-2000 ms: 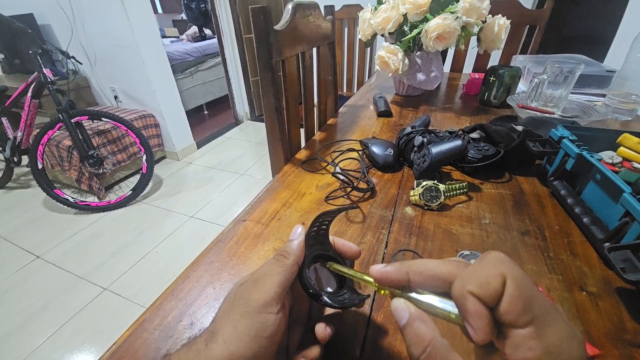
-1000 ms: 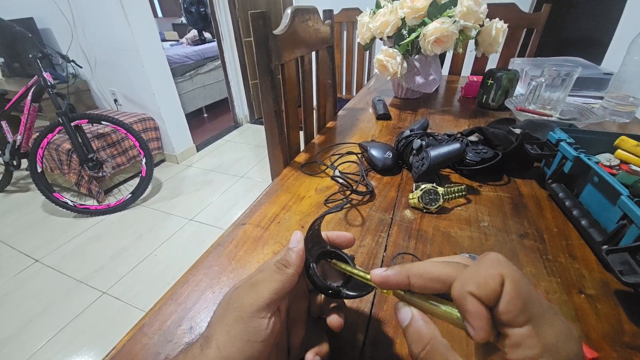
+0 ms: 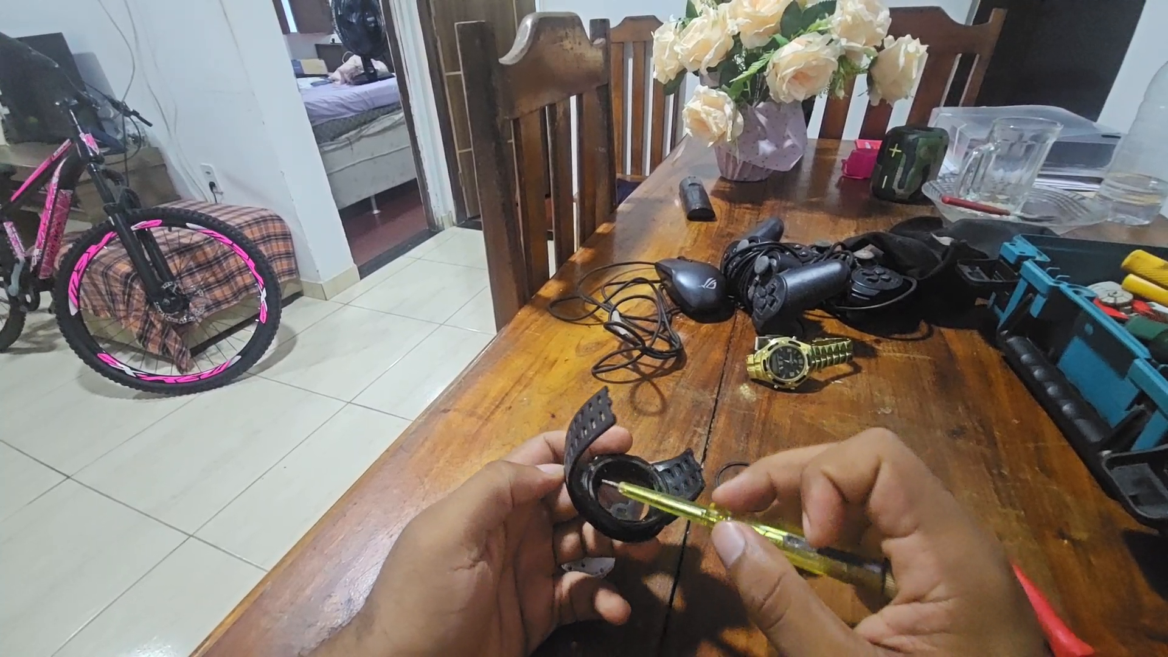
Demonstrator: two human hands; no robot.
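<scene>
My left hand (image 3: 493,547) holds a black wristwatch case with a perforated strap (image 3: 589,424) between thumb and fingers, the case's ring tilted toward me. In my right hand (image 3: 867,538) is a screwdriver with a transparent yellow handle (image 3: 785,545), its thin tip inside the watch case. A small pale, roundish piece (image 3: 589,567) shows by the lower left fingers. Beyond the hands a gold-coloured wristwatch (image 3: 787,361) lies on the wooden table (image 3: 511,401). A thin dark ring (image 3: 730,472) is partly hidden behind my right fingers.
Farther back lie a computer mouse (image 3: 693,287) with its cable, game controllers (image 3: 798,290) and a remote control (image 3: 696,199). An open blue and black toolbox (image 3: 1077,365) stands at the right, near a glass mug (image 3: 1008,164). A red object (image 3: 1049,616) lies at lower right.
The black watch has been turned in my left hand, so its strap's other end now shows at the right. The screwdriver tip stays at the case.
</scene>
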